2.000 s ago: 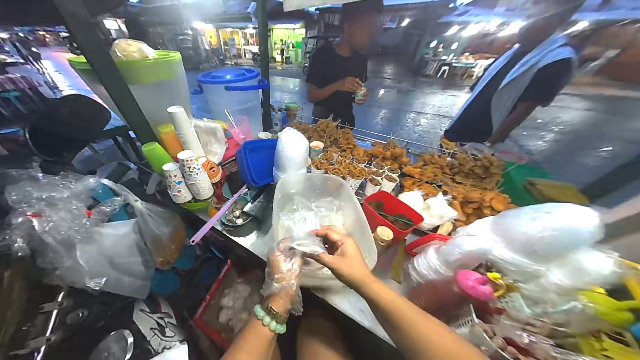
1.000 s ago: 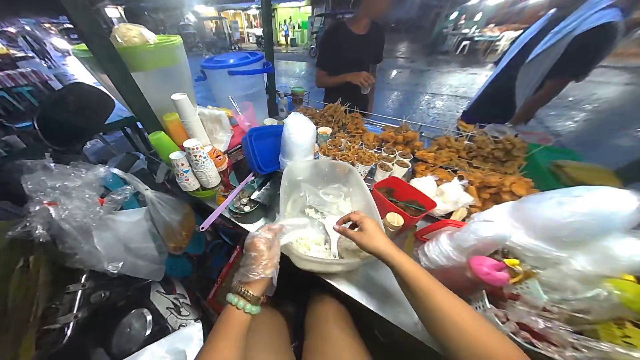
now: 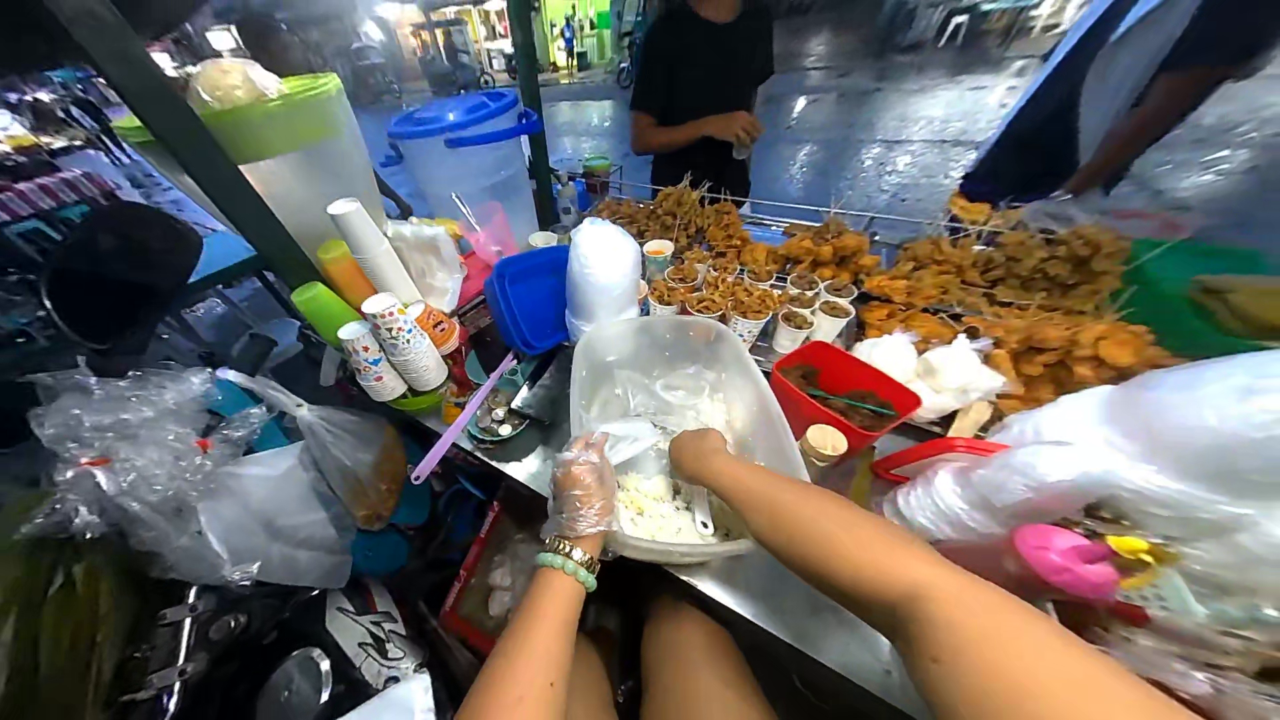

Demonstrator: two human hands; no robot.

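Observation:
A clear plastic tub holding white rice and thin clear plastic stands on the metal counter before me. My left hand, in a clear plastic glove, grips a small clear plastic bag at the tub's left side. Bare, my right hand reaches into the tub beside that bag; its fingers are bent and mostly hidden, so what they hold cannot be told. Below it, a white spoon handle leans in the rice. Right of the tub sits a red container with dark food.
Fried skewered food and filled paper cups line the counter's far side. Stacked paper cups and a blue lid stand left, bulky plastic bags right. Across the counter are two people, one in a black shirt.
My hands, together over the tub two seconds ago, are now lower and a little apart. My right hand has gone down into the tub. Rice and a white handle show more plainly.

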